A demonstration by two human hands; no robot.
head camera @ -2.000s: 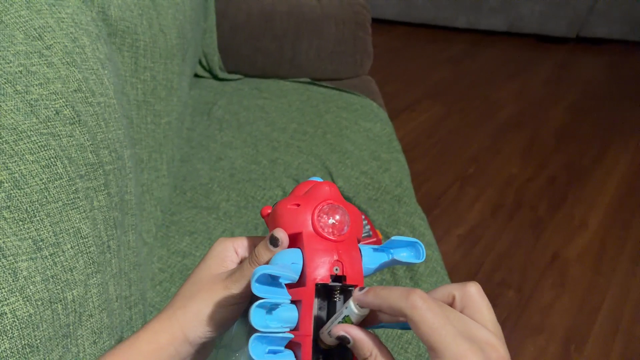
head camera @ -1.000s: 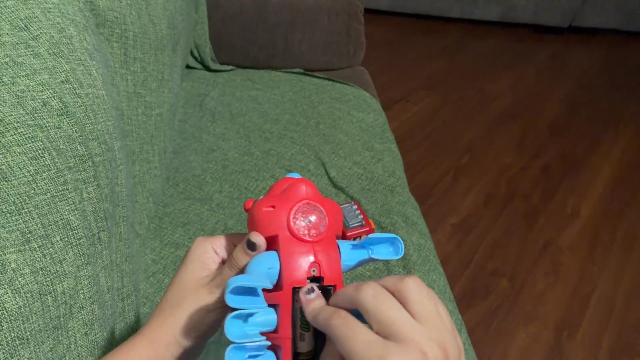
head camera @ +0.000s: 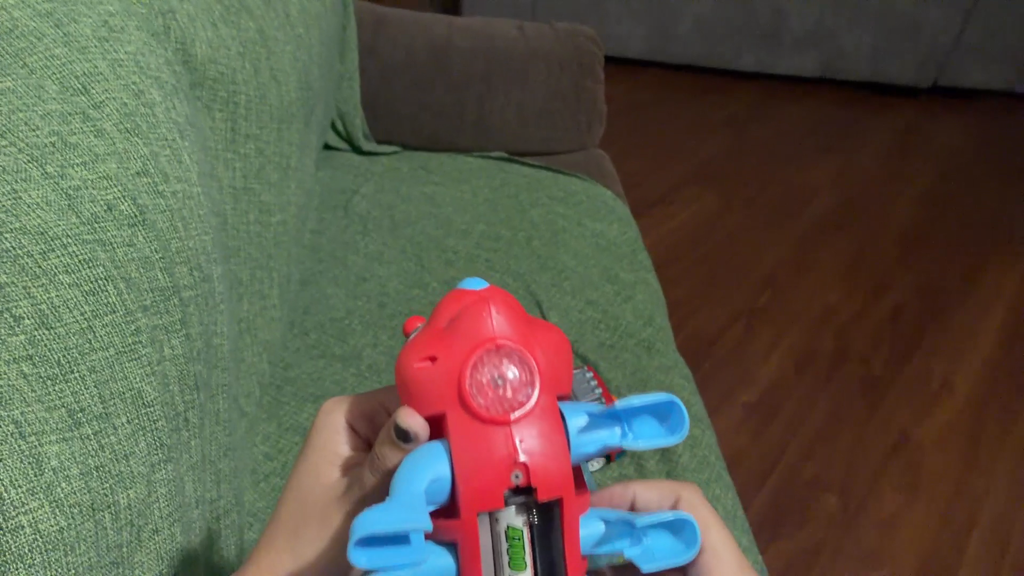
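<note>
A red plastic toy with blue legs (head camera: 492, 352) is held underside up at the bottom middle, a round clear dome on its body. My left hand (head camera: 344, 464) grips its left side, the thumb with dark nail polish against the red shell. My right hand (head camera: 688, 504) is at its lower right side, mostly behind a blue leg, its fingers partly hidden. In the uncovered battery compartment (head camera: 548, 528) a cylindrical battery (head camera: 512, 540) with green marks lies on the left, beside a dark part of the bay. The frame's lower edge cuts off the rest of the toy.
Behind the toy, a small red and grey toy (head camera: 590, 388) rests partly hidden on the green sofa cover (head camera: 480, 216). A brown armrest (head camera: 480, 80) stands at the sofa's far end. Wooden floor (head camera: 840, 280) lies to the right, with grey furniture (head camera: 760, 36) beyond.
My right hand has moved off the battery compartment to the toy's right side. The battery, held tilted in my right fingers two seconds ago, now lies in the compartment.
</note>
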